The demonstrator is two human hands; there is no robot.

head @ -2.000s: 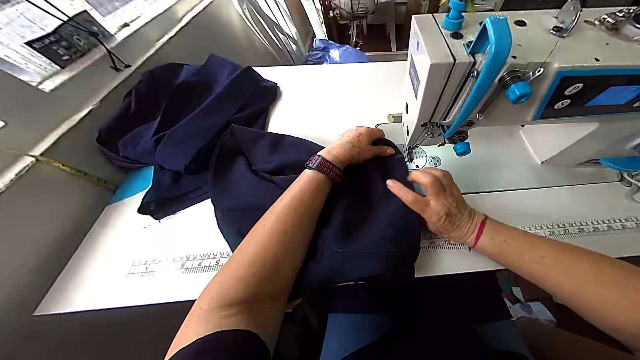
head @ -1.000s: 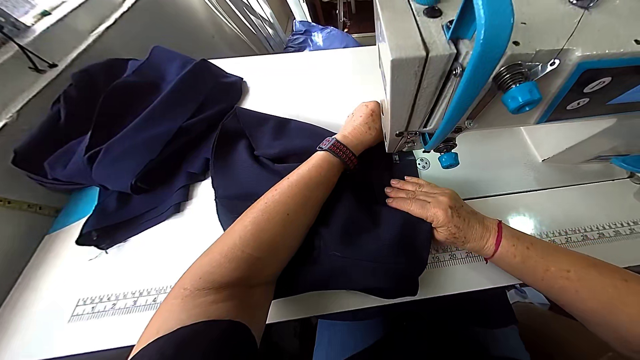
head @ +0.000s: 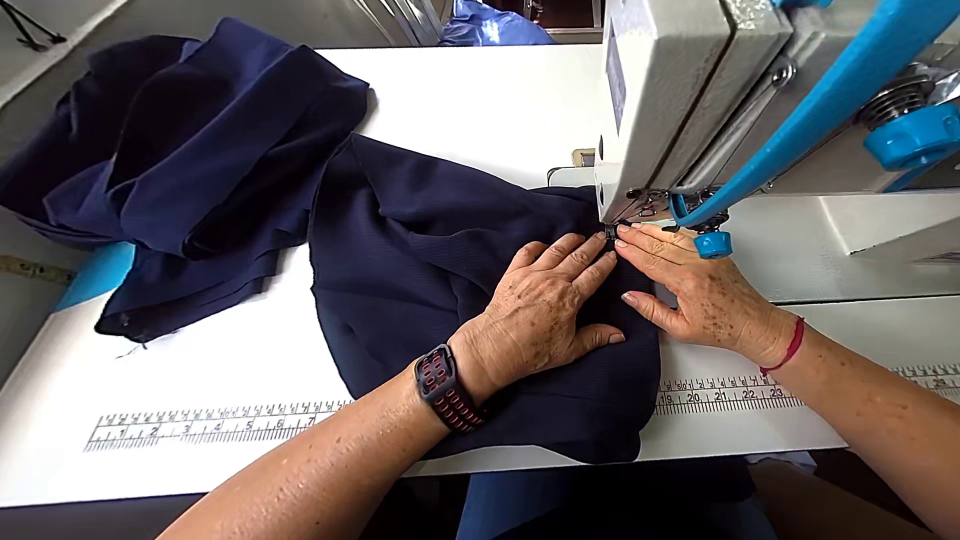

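Note:
Dark navy fabric [head: 420,247] lies under the head of a white and blue sewing machine [head: 675,97]. My left hand [head: 544,307] rests flat on it, fingertips just left of the presser foot [head: 611,232], thumb pointing right. On the other side of the foot, my right hand [head: 690,292] presses the fabric's right edge with fingers extended and thumb apart. The needle itself cannot be made out. A perforated-band watch [head: 446,382] is on my left wrist, and a thin red band [head: 786,347] circles my right.
More navy fabric [head: 217,150] is heaped at the back left of the white table [head: 465,82]. A printed ruler scale [head: 217,427] runs along the front edge. Behind the table sits a blue plastic bag [head: 491,26]. The machine's blue tension knob [head: 915,139] juts out at right.
My left hand has come from behind the machine head to the fabric in front of and left of the presser foot. My right hand has moved up close beside the foot. The view has moved closer.

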